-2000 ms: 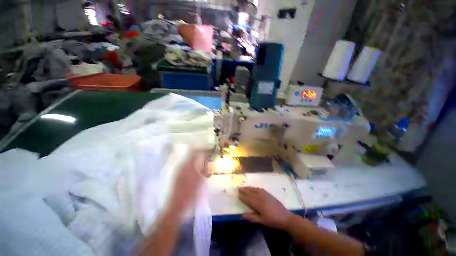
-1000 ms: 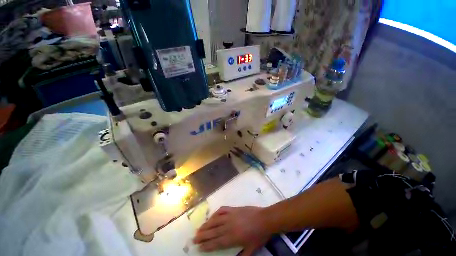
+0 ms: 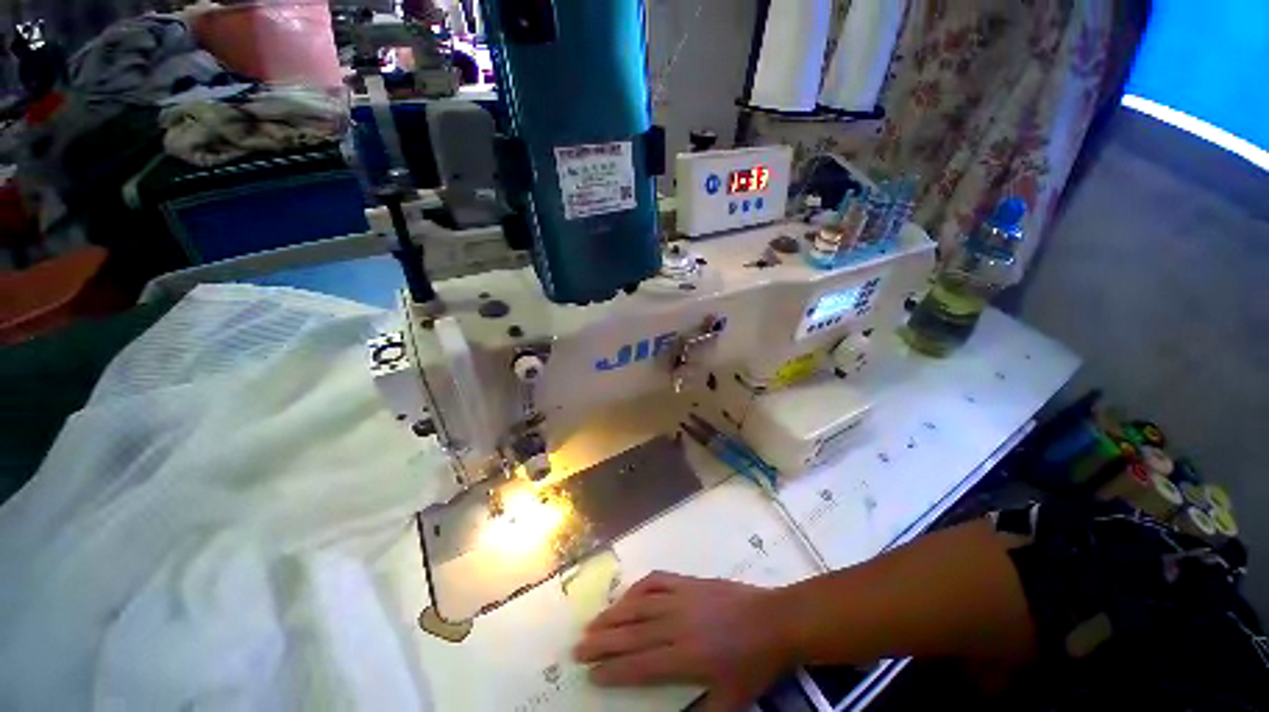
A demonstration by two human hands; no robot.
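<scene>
The white fabric [image 3: 237,459] lies heaped over the table left of the sewing machine [image 3: 557,348]. The needle area glows bright yellow above the grey needle plate [image 3: 626,494], so needle and foot are hard to make out. My right hand [image 3: 689,637] rests palm down on the white table in front of the plate, with no object visible in it. My left hand is not in view. Blue-handled tweezers or snips [image 3: 738,452] lie on the machine bed right of the plate.
A teal housing [image 3: 585,167] stands behind the machine, beside a control box [image 3: 735,191]. Two white thread cones [image 3: 824,56] are at the back. A bottle [image 3: 960,299] stands at the table's right end. Coloured cones [image 3: 1162,487] are lower right.
The view has moved closer to the machine and turned right since the earliest frame. My left hand has left the picture. My right hand stays flat on the table.
</scene>
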